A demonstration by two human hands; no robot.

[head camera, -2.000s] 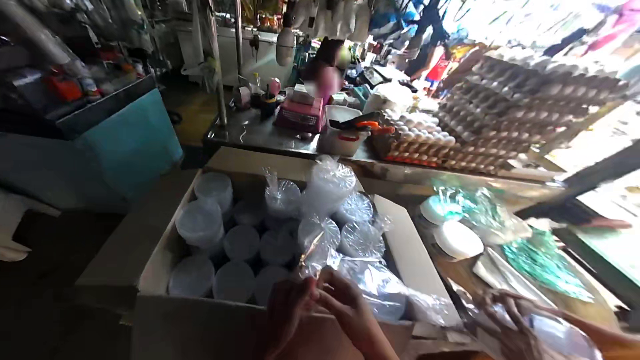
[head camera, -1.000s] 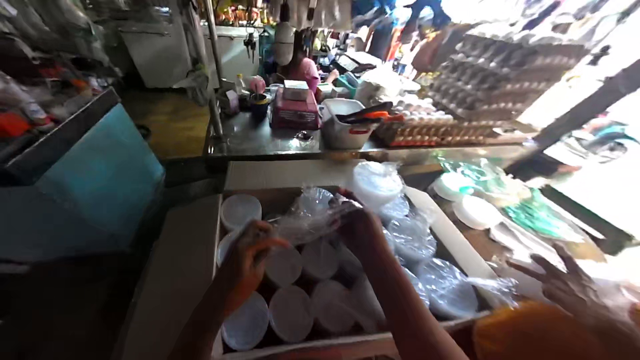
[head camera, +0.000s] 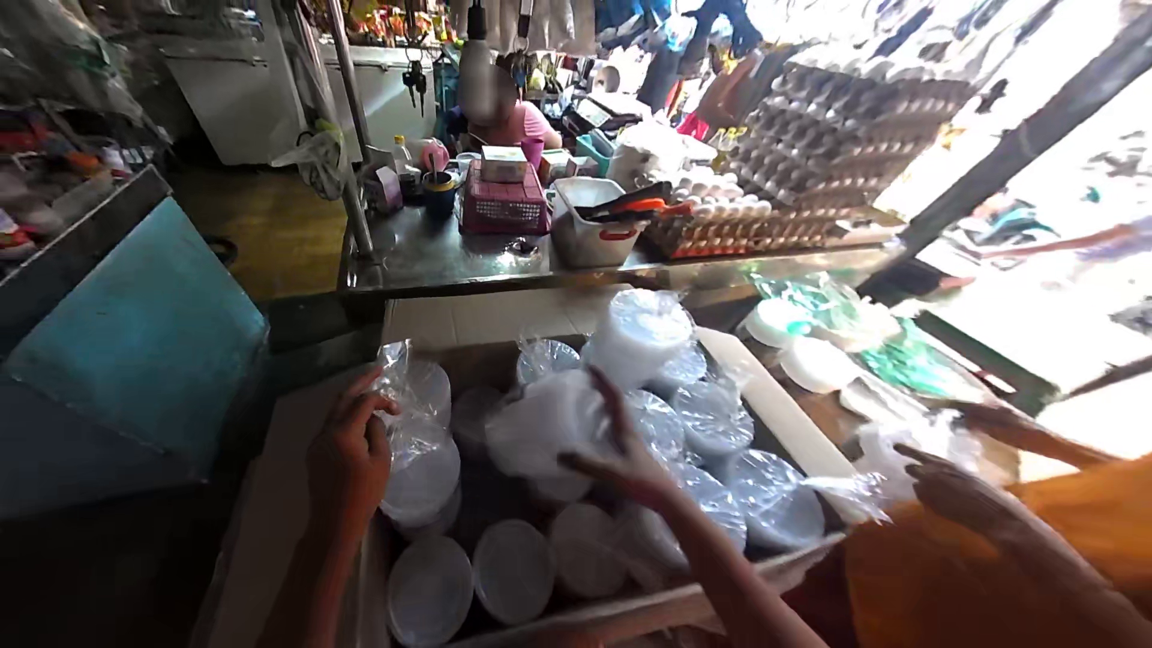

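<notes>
An open cardboard box (head camera: pixel 486 315) holds several stacks of round translucent plastic containers, some in clear plastic bags. My left hand (head camera: pixel 355 432) is at the box's left side, its fingers closed on the gathered top of a clear plastic bag (head camera: pixel 396 369) around a container stack (head camera: pixel 421 477). Over the middle of the box, my right hand (head camera: pixel 616 450) has its fingers spread against a blurred stack of containers (head camera: pixel 540 423); whether it grips the stack is unclear. Another bagged stack (head camera: pixel 641 337) stands higher at the back right of the box.
Beyond the box, a metal counter (head camera: pixel 432 261) bears a pink basket (head camera: pixel 504 202), a white tub (head camera: pixel 594 225) and trays of eggs (head camera: pixel 720 225). At right, a person's hands (head camera: pixel 963 486) are near white containers (head camera: pixel 817 364) and green plastic bags (head camera: pixel 913 360). Another person sits behind the counter.
My hands have moved apart: the left is at the box's left side on a bag, the right at a stack in the middle. One second ago both were at clear plastic over the box.
</notes>
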